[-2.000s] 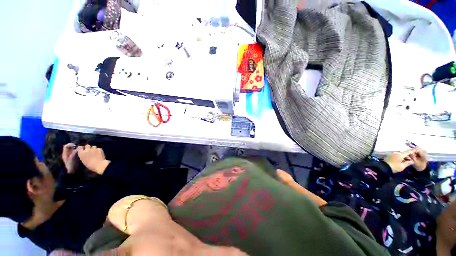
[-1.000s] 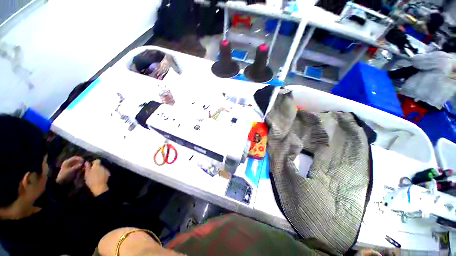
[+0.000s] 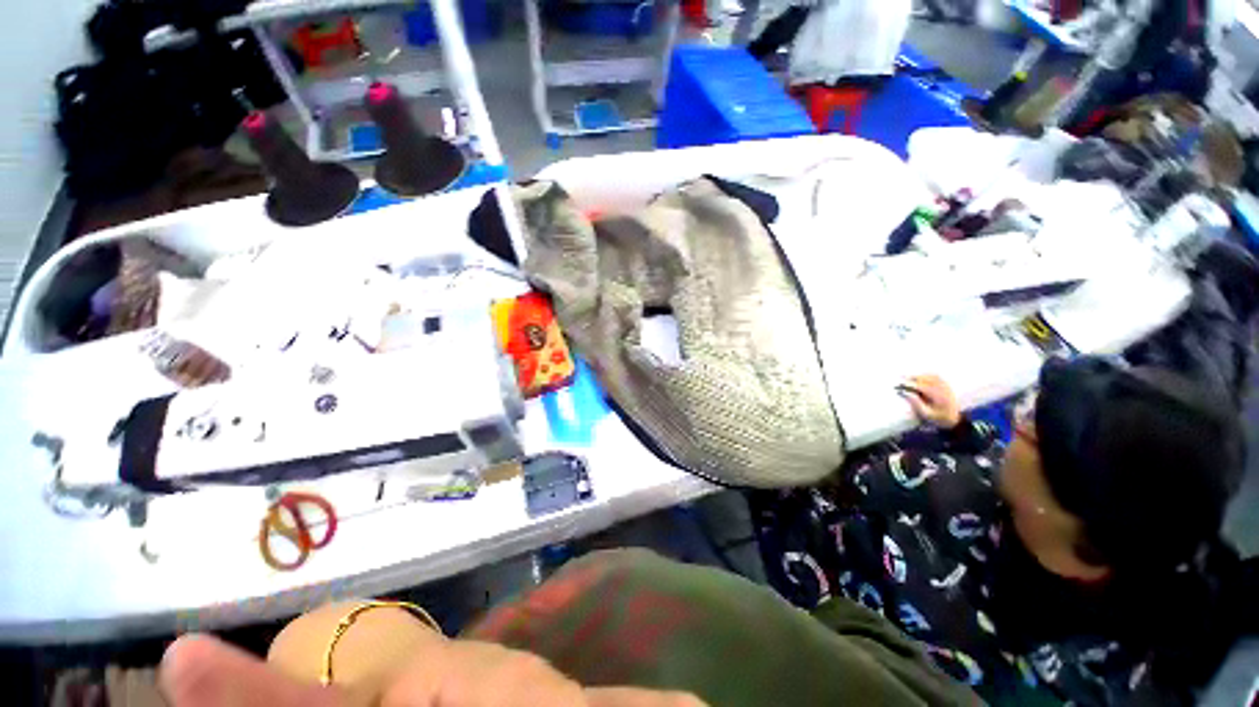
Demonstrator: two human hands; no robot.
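My left hand point(image 3: 483, 677) is low at the bottom edge, cut off and blurred, with a gold bracelet at its wrist. Its fingers and anything in them cannot be made out. A blurred fingertip-like shape lies further left; whose it is is unclear. My right hand is not in view. A grey woven garment point(image 3: 746, 401) with dark edging lies over the white table point(image 3: 401, 559). Left of it are a red-orange packet point(image 3: 534, 345) and a white sewing machine point(image 3: 332, 401). Scissors point(image 3: 297, 532) with orange and red handles lie in front of the machine.
A seated person point(image 3: 1105, 483) in dark patterned clothing is at the right, one hand on the table. Two dark thread cones point(image 3: 412, 145) stand behind the machine. A grey control pad point(image 3: 557, 482) is by the table's front edge. A blue crate point(image 3: 725, 104) is behind.
The view has swung to the right. The person at the left has left the picture and the right person's head now shows. The garment, packet and scissors appear further left but keep their places.
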